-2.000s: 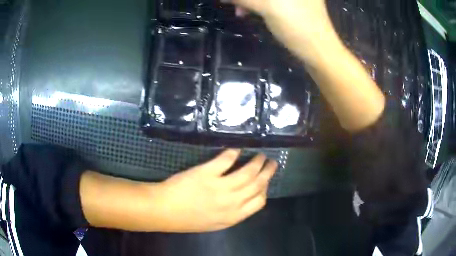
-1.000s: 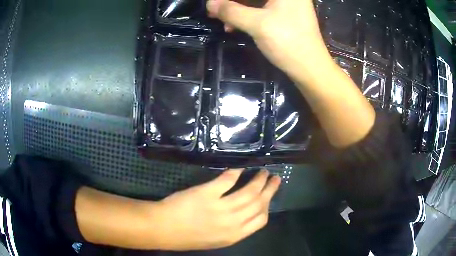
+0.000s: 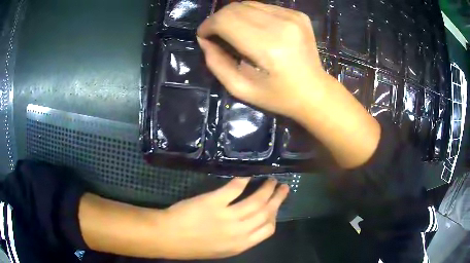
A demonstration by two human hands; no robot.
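The black tray has rows of glossy rectangular pockets, with dark panels in them. Tiny pale dots show on some panels. The dotted adhesive pad sheet lies along the tray's near edge. My left hand lies over its right part, thumb and fingers apart at the tips; whether it grips the sheet is unclear. My right hand is above the tray's left columns, thumb and finger pinched near the upper left pocket. A dark gap with a small glint shows inside the hand; no tool can be made out, and the fingertips' contact is unclear.
The dark green work surface is on the left. More pocket rows stretch to the right behind my right forearm. White-bordered strips lie at the far right. A small pale grey piece shows below my right sleeve.
My right hand has moved down and slightly left over the tray and now covers part of the middle column. The tray sits lower in view than at first. My left hand stays almost in place.
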